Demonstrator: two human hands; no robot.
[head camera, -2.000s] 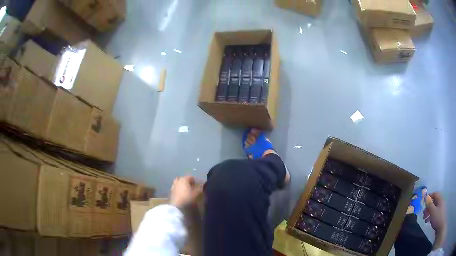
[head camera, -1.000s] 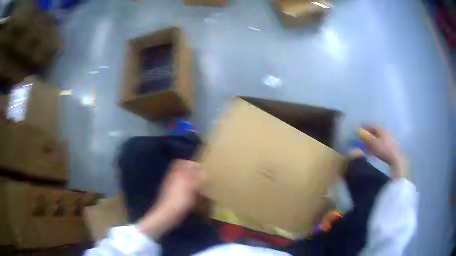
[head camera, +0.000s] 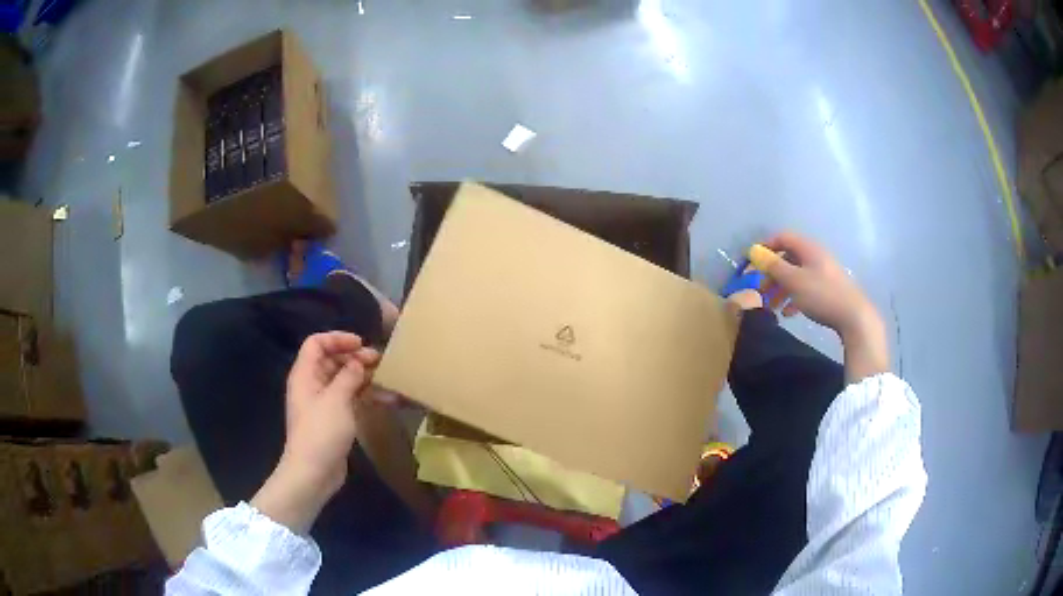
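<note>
My left hand (head camera: 326, 390) pinches the left corner of a flat brown cardboard pad (head camera: 548, 338) with a small dark logo. The pad lies tilted over an open shipping carton (head camera: 676, 224) between my knees and hides most of its inside. My right hand (head camera: 816, 285) is raised to the right of the carton, clear of the pad, with a yellow-orange cover on one finger. Its fingers are partly curled; whether it holds anything small cannot be told. Pale yellow backing paper (head camera: 525, 472) lies at the carton's near side.
A second open carton (head camera: 305, 163) with dark product boxes (head camera: 243, 140) stands at the upper left. A red stool (head camera: 472, 512) is between my legs. The tape gun (head camera: 713, 460) shows partly beside my right thigh. Stacked cartons (head camera: 70, 512) stand at the left.
The pad was not in view two seconds ago; it then came over the near carton in my left hand. The view has turned right, and both cartons now appear farther left.
</note>
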